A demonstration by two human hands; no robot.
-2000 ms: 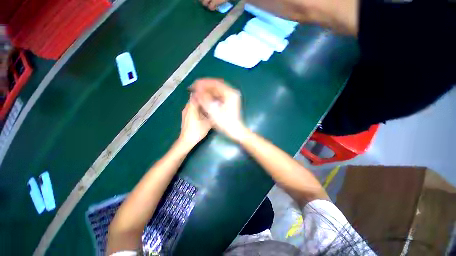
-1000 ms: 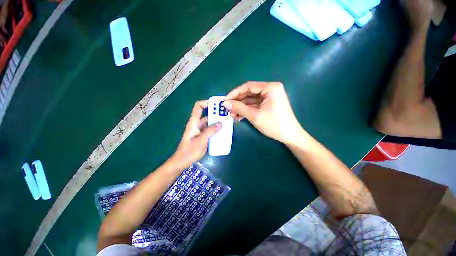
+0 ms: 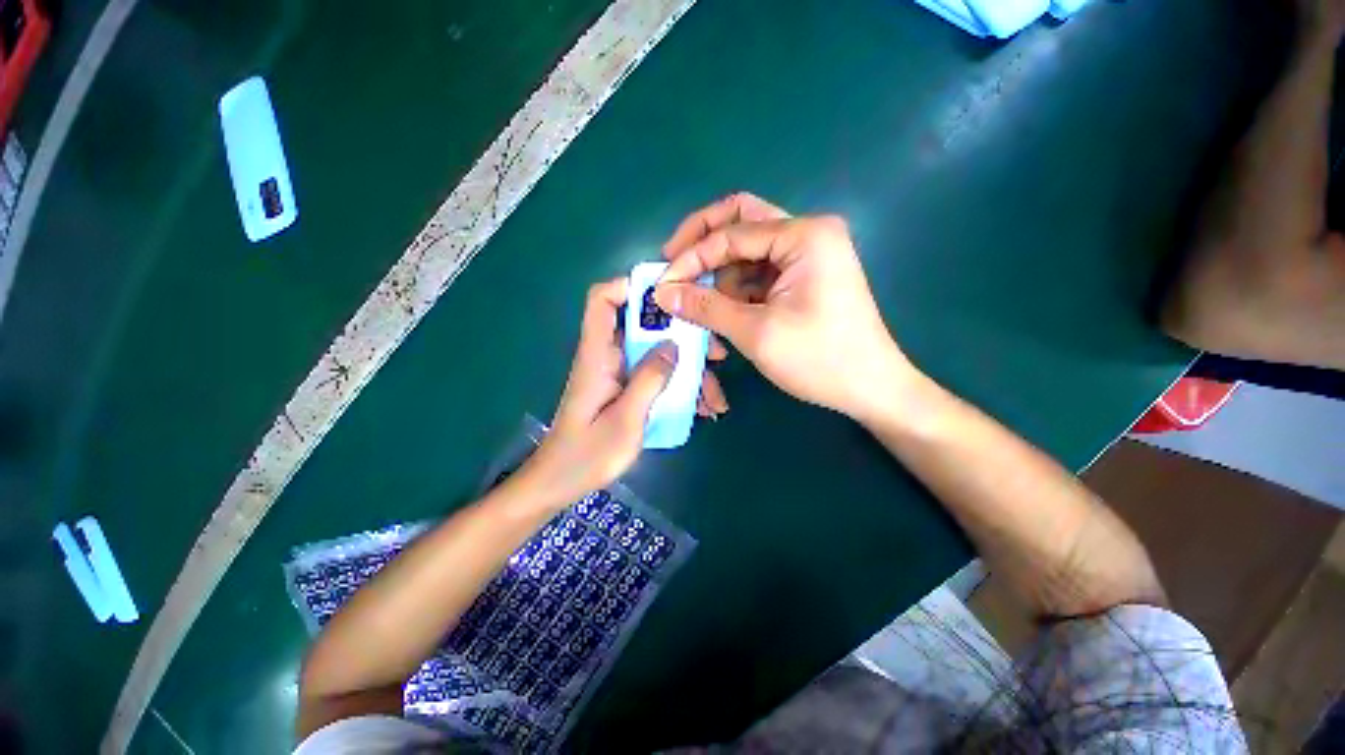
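My left hand (image 3: 608, 398) holds a pale blue phone back cover (image 3: 673, 406) upright over the green surface, its thumb across the cover's face. A dark camera lens piece (image 3: 652, 308) lies at the cover's top. My right hand (image 3: 789, 295) has thumb and index finger pinched at this piece's edge; its fingertips partly hide the piece and the cover's top corner. Overlapping sheets of lens pieces (image 3: 568, 612) with shiny clear edges lie below, partly under my left forearm.
A worn metal strip (image 3: 347, 354) divides the surface from the belt. The belt bears a finished cover (image 3: 257, 159) and two more covers (image 3: 96, 569). Piled covers (image 3: 1003, 12) are cut off at the top. Another person's arm (image 3: 1269, 295) rests at right, above a cardboard box (image 3: 1224, 509).
The lens piece now sits where both hands met earlier and is pressed or pinched at the cover's top. My right fingers cover more of the corner. The view has shifted, moving the pile towards the top edge.
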